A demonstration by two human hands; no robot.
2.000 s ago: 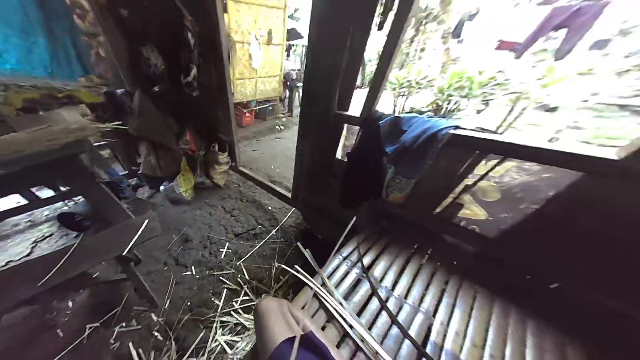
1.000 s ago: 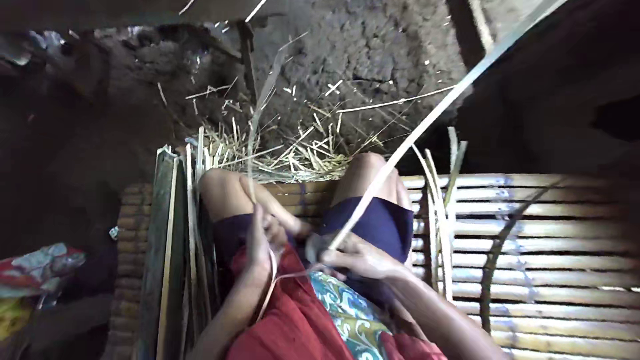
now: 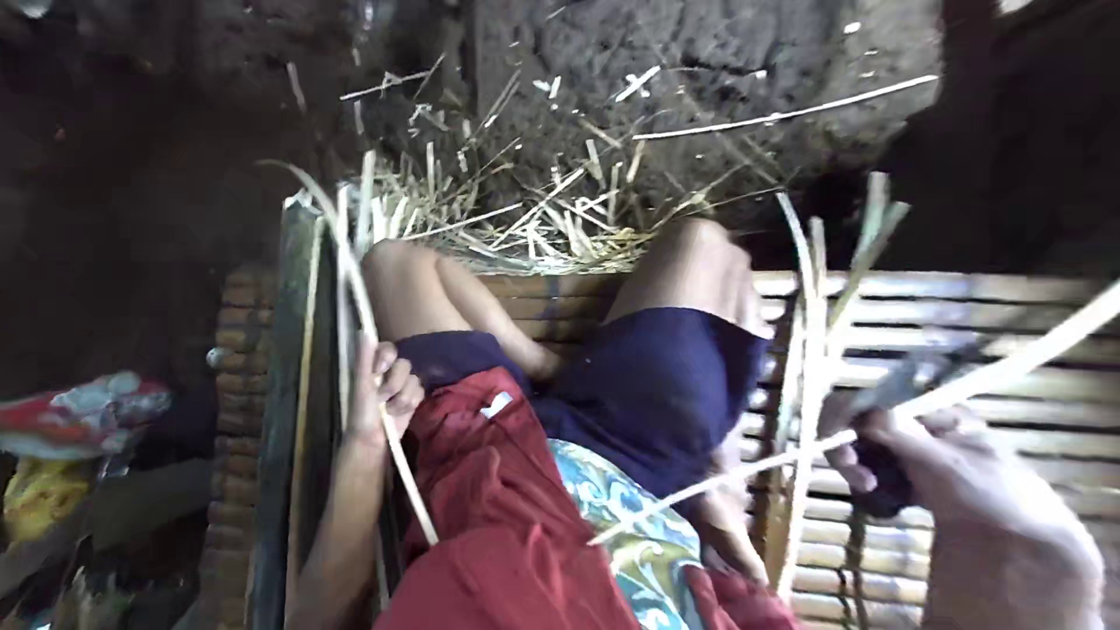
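My left hand (image 3: 385,389) is closed around a thin pale strip (image 3: 357,280), probably bamboo or cane, that runs up past my knee and down over my red shirt. Off to the right, my right hand (image 3: 927,446) grips a longer, wider pale strip (image 3: 1041,350) together with a dark-handled tool with a grey blade (image 3: 901,385), likely a knife; blur hides its shape. The tail of that strip crosses my patterned cloth (image 3: 626,525). Other pale strips (image 3: 814,350) lie on the slatted bamboo bench beside my right thigh.
I sit cross-legged on the bamboo bench (image 3: 980,297). Long dark slats (image 3: 293,394) lie at my left side. Strip scraps (image 3: 560,219) litter the earth floor (image 3: 700,52) past the bench edge. A red and white plastic bag (image 3: 83,411) and a yellow one (image 3: 44,499) are at the far left.
One second ago my hands were close together over my lap. Now they are wide apart, the right one out over the bench with its strip and the left one nearer the dark slats.
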